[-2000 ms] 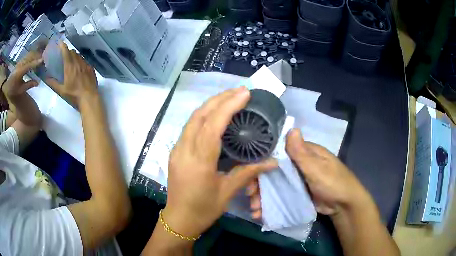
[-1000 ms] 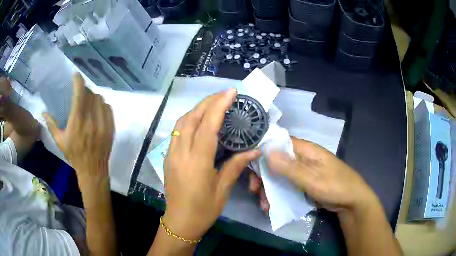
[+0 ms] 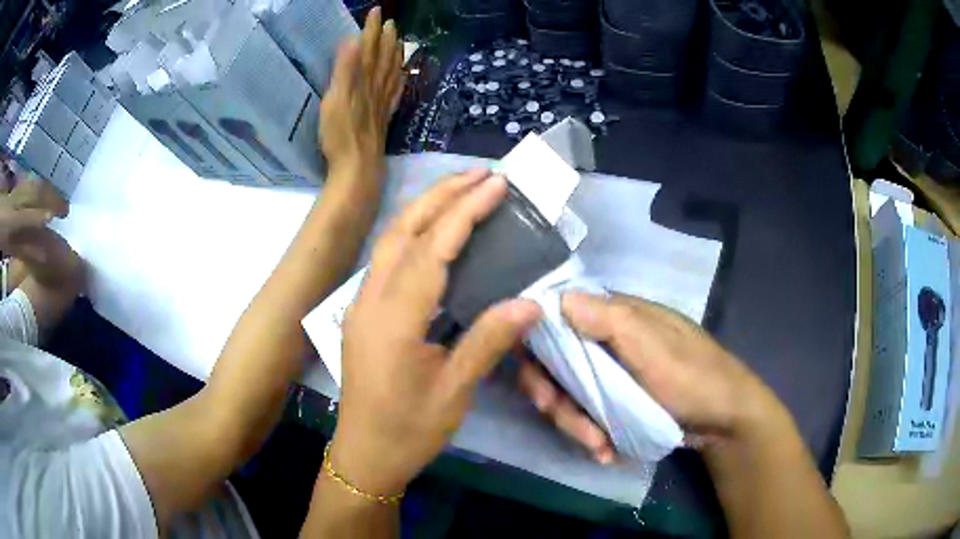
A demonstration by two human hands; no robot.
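Note:
A handheld mini fan lies between my hands over the white foam sheet. Its dark round head shows from the side; the grille is not visible. My left hand grips the fan head, fingers over its top and thumb below. My right hand holds the fan's lower part, wrapped in a whitish protective sleeve. The handle is hidden inside the sleeve. An open retail box lies behind the fan, its white flaps showing and its body mostly hidden.
Another person's arm reaches in from the left, hand beside upright open boxes. Small caps lie loose at the back. Dark housings stand stacked at back right. One printed box lies on the tan surface at right.
The fan head has tilted, turning its grille out of sight. The sleeve now lies tightly around the lower part. The other person's hand has moved right and back, beside the upright boxes.

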